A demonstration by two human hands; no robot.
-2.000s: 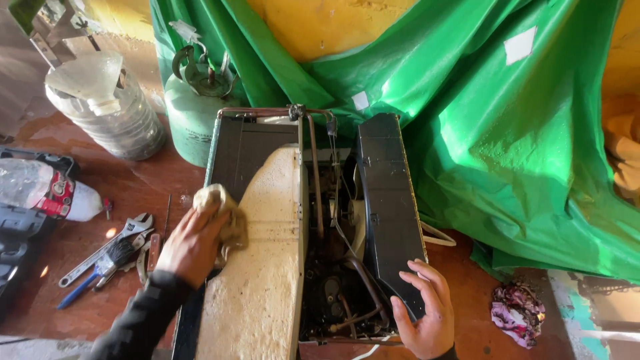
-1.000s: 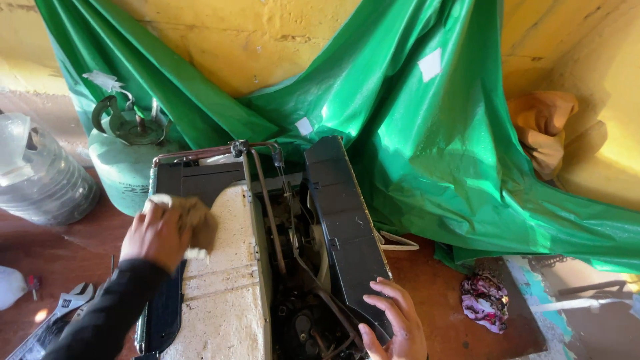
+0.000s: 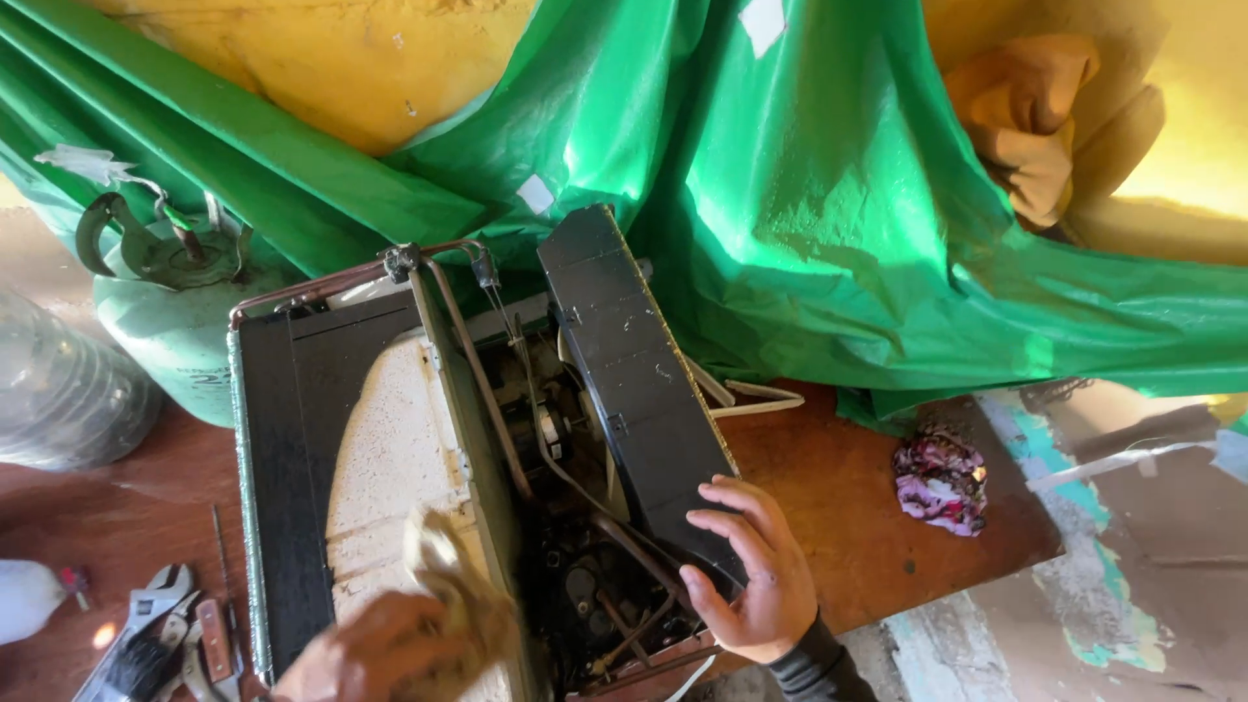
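Observation:
An opened window air conditioner (image 3: pixel 390 419) lies on the wooden table, with black panels, copper pipes (image 3: pixel 478 390) and a cream-coloured foam section (image 3: pixel 385 458). My left hand (image 3: pixel 390 634), blurred by motion, grips a beige rag (image 3: pixel 453 585) over the lower part of the foam. On the right, my right hand (image 3: pixel 756 575) touches the lower end of the black panel (image 3: pixel 634 370) with its fingers spread and nothing held. Dark inner parts and tubing show between the foam side and that panel.
A green gas cylinder (image 3: pixel 185 312) and a clear plastic bottle (image 3: pixel 68 390) stand at left. An adjustable wrench (image 3: pixel 156 600) and other tools lie below them. Green sheeting (image 3: pixel 799 224) hangs behind. A crumpled patterned cloth (image 3: pixel 941 478) rests near the table's right edge.
My left hand has moved the rag from the upper left of the foam down towards its lower right. My right hand stays at the black panel. The view has shifted to the right.

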